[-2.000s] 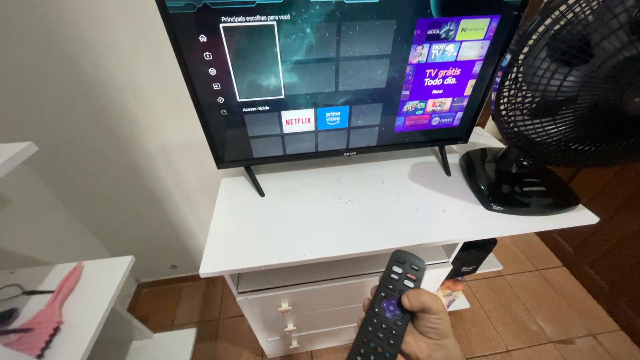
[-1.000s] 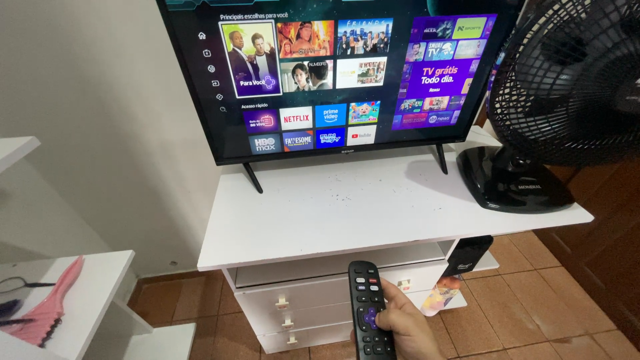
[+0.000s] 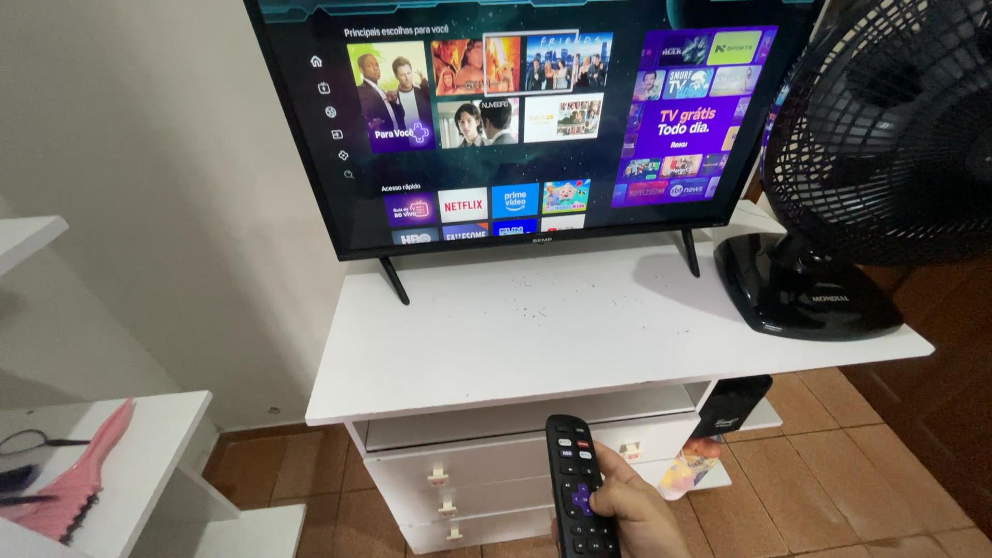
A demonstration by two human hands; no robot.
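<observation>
My right hand (image 3: 639, 511) holds a black remote control (image 3: 573, 465) upright at the lower middle of the view, its thumb on the right side of the purple direction pad. Beyond it, a flat-screen television (image 3: 496, 155) stands on two black legs on a white desk (image 3: 465, 341). Its lit home screen carries rows of picture tiles, and a white selection frame straddles two tiles of the top row. My left hand is not in view.
A black table fan (image 3: 814, 287) stands at the desk's right end. Drawers (image 3: 496, 480) and side shelves holding a black item (image 3: 732, 403) are below. At left, a white shelf (image 3: 155, 465) holds a pink hairbrush (image 3: 85, 480). The floor is brown tile.
Tile pictures have filled in on the television. The selection frame has left the first large tile and moved right along the top row.
</observation>
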